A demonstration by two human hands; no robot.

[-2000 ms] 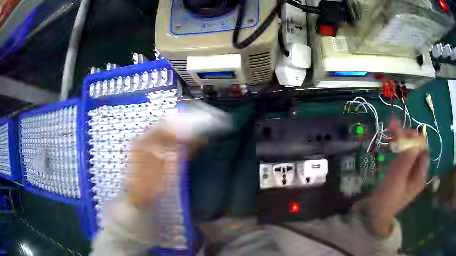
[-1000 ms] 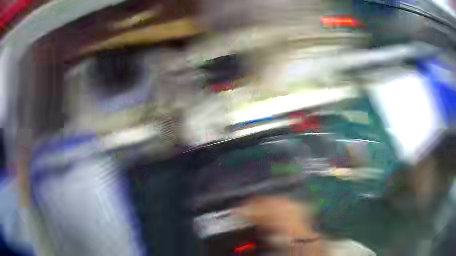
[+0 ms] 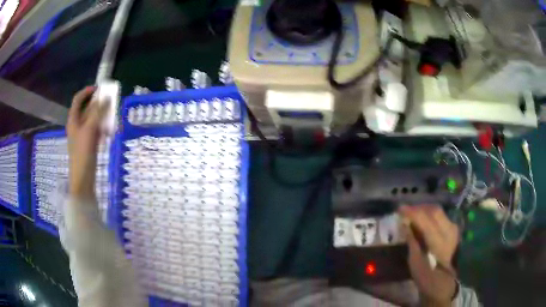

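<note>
My left hand (image 3: pixel 85 135) holds a white block, which looks like a USB charger (image 3: pixel 109 105), above the left rim of the near blue tray (image 3: pixel 245 198). That tray has rows of white chargers (image 3: pixel 179 204). My right hand (image 3: pixel 432 237) is at the right end of the white socket strip (image 3: pixel 364 232) in the black test box (image 3: pixel 352 261). Its fingertips are at the strip's right socket. They are blurred, and I cannot tell what they hold. A small pale piece shows by the palm.
More blue trays of chargers (image 3: pixel 48 174) stand at left. The beige transformer (image 3: pixel 299 75) and cream meter (image 3: pixel 467 114) stand behind. White plugs (image 3: pixel 386 108) sit between them. Loose white cables (image 3: pixel 518 210) lie at right. A black cord crosses the green mat (image 3: pixel 269 222).
My left hand has moved from over the near tray to its far left side with a white block. My right hand has moved left from the circuit board area to the socket strip. The view has shifted.
</note>
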